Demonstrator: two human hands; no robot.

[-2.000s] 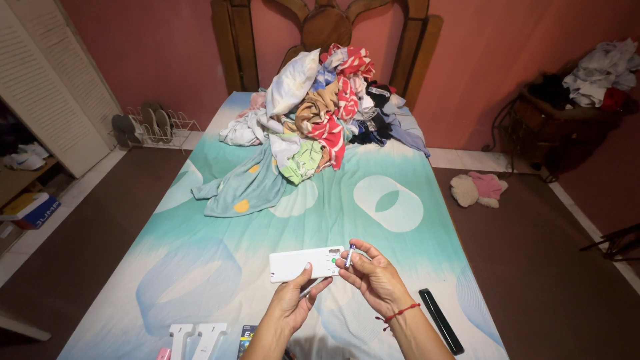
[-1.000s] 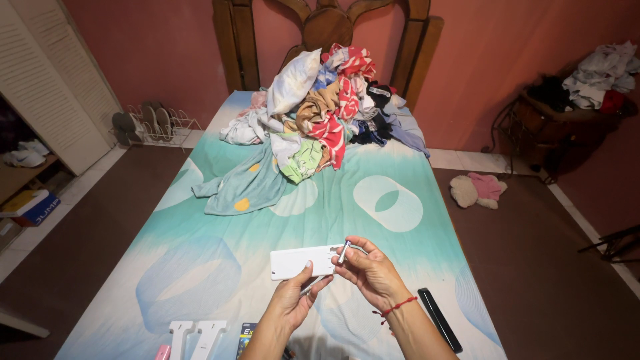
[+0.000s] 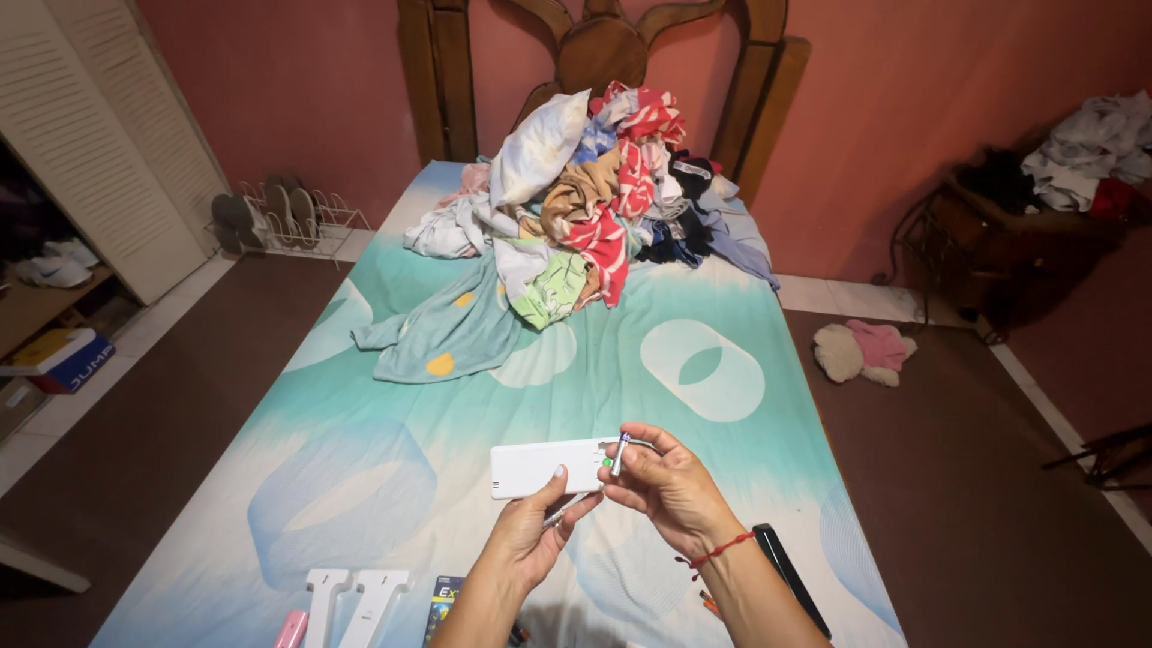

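Note:
My left hand point(image 3: 538, 531) grips a flat white plastic device point(image 3: 540, 468) from below, thumb on its face; a slim battery-like cylinder point(image 3: 567, 509) lies between that hand's fingers. My right hand point(image 3: 661, 486), with a red cord bracelet at the wrist, pinches a small silver battery point(image 3: 619, 453) upright between thumb and fingertips, at the device's right end. That end shows small openings and a green spot, partly hidden by the fingers. Below the hands, a battery blister pack point(image 3: 443, 598) is partly covered by my left forearm.
The bed point(image 3: 360, 459) bears a large clothes heap point(image 3: 585, 198) by the wooden headboard. At its near edge lie two white letter-shaped pieces point(image 3: 371, 607), a pink object point(image 3: 291, 628) and a long black case point(image 3: 790, 580). A plush toy point(image 3: 864, 351) lies on the floor at right.
My right fingers have shifted slightly, and the battery in them is tilted a little differently. My left hand still holds the white device in about the same place.

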